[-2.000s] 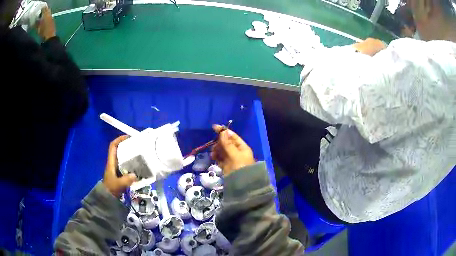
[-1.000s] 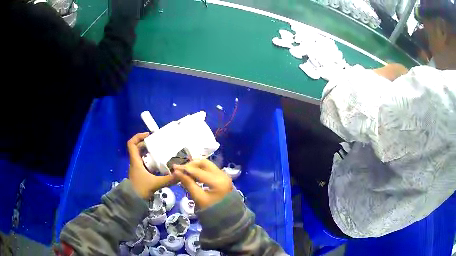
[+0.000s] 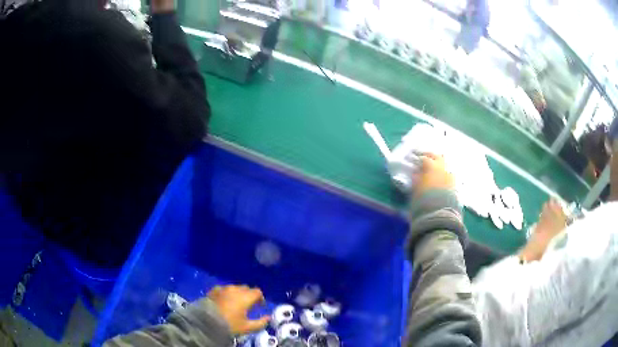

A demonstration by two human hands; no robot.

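Note:
My right hand (image 3: 434, 176) is stretched out over the green bench (image 3: 284, 122) and grips a white camera body (image 3: 402, 159). One white antenna (image 3: 377, 139) sticks out from the body to the upper left. The body's far side merges with the bright white pieces behind it. My left hand (image 3: 237, 308) is low inside the blue bin (image 3: 298, 190), palm down, with thumb and fingers apart and nothing seen in it. White camera heads (image 3: 314, 318) lie in the bin beside and right of that hand.
White cover pieces (image 3: 505, 207) lie on the bench right of my right hand. A small metal box device (image 3: 234, 57) stands at the bench's upper left. A dark-clothed person (image 3: 101, 129) sits left; a white-sleeved person (image 3: 555, 284) sits right. A rack with white units runs behind.
My right hand has moved from over the bin up and right to the bench with the camera body. My left hand has let go of the body and moved down towards the heads. The view has tilted.

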